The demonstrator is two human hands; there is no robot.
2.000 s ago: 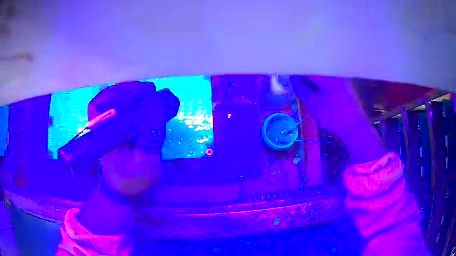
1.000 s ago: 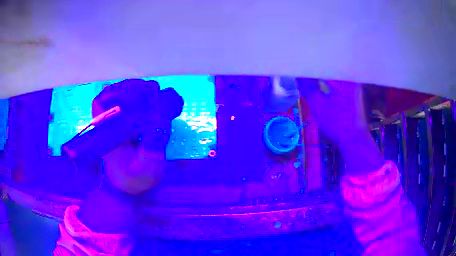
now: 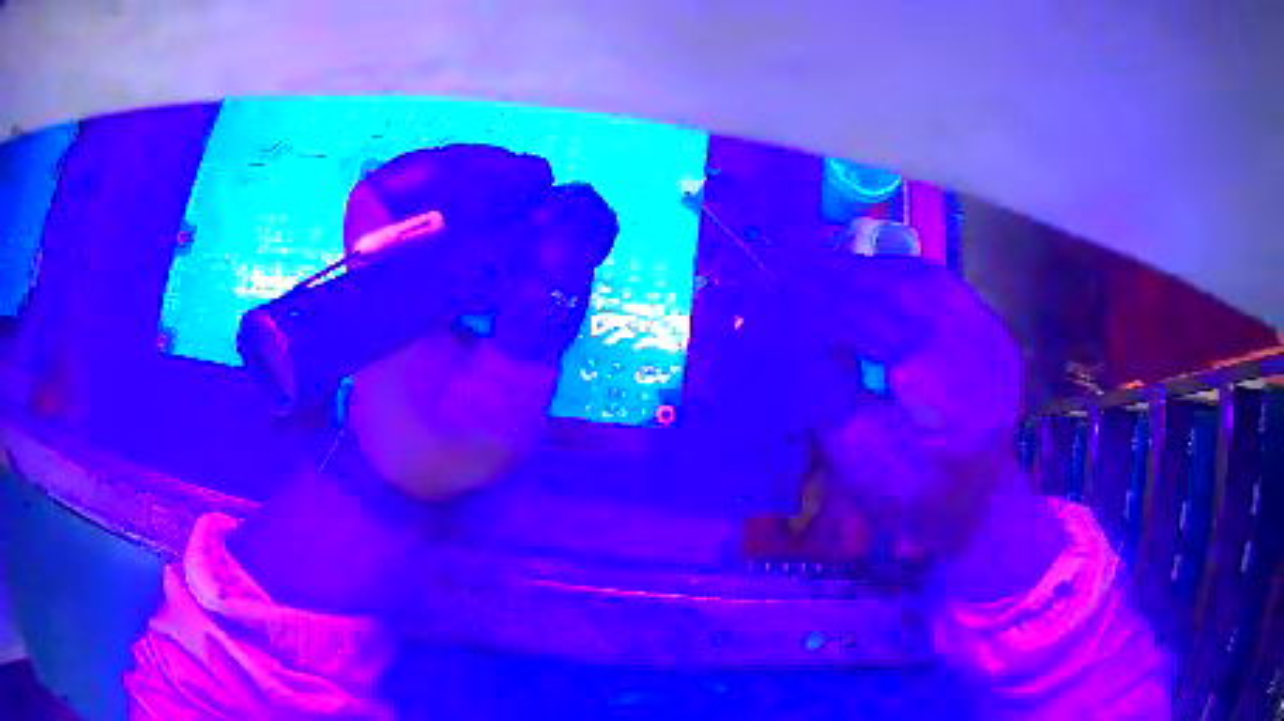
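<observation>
A large printed circuit board (image 3: 651, 183) glows cyan under the hood. My left hand (image 3: 486, 282) is over its middle and lower part, closed around a dark UV torch (image 3: 331, 327) that points down-left, hiding part of the board. My right hand (image 3: 922, 387) is blurred, to the right of the board and not touching it. A thin brush (image 3: 739, 240) runs up-left from its fingers, with its tip near the board's right edge. The grip itself is hard to make out.
A glowing coating cup (image 3: 862, 186) stands behind my right hand, partly under the hood edge. A small pale pot (image 3: 887, 237) is just in front of it. The pale hood (image 3: 592, 49) covers the top. A black slotted rack (image 3: 1197, 472) stands at the right. Another cyan area (image 3: 31, 211) is far left.
My right hand has come from beside the cups towards the board, with the brush now showing near its right edge. The view has shifted and tilted. My left hand still holds the torch over the board.
</observation>
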